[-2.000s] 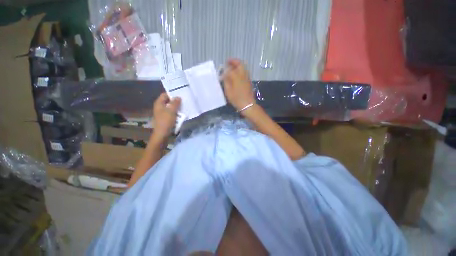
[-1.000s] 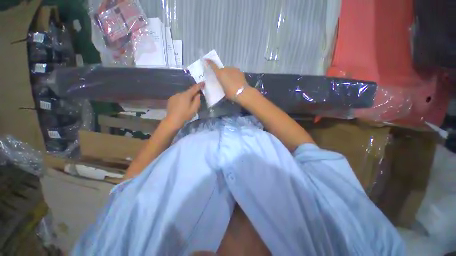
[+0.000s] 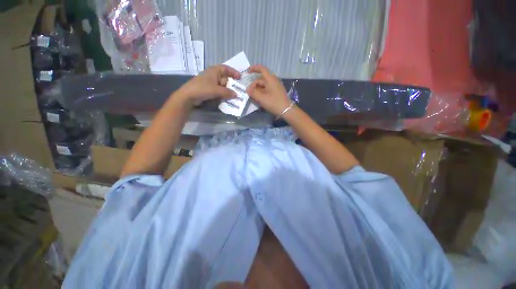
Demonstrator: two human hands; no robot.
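My left hand (image 3: 212, 84) and my right hand (image 3: 266, 91) are both bare and hold a folded white leaflet (image 3: 236, 101) between their fingertips. The leaflet has dark print and shows several angled flaps. It is above the middle of a long dark bagged unit (image 3: 345, 100), which lies crosswise in front of me in a clear glossy bag. My hands and the leaflet hide part of the unit. More white leaflets (image 3: 167, 51) lie behind the unit at the left, next to a clear bag with pink-red printed contents (image 3: 133, 22).
A ribbed white stack (image 3: 254, 34) lies behind the unit. A red surface (image 3: 416, 45) is at the right, with an orange ring-shaped thing (image 3: 480, 118) at its edge. A divided carton of dark bars (image 3: 52, 117) stands at left. Brown cartons (image 3: 396, 169) are below right.
The opened-out leaflet is now folded smaller between both hands. My left hand has moved up and right to the leaflet. The orange ring-shaped thing has appeared at the right.
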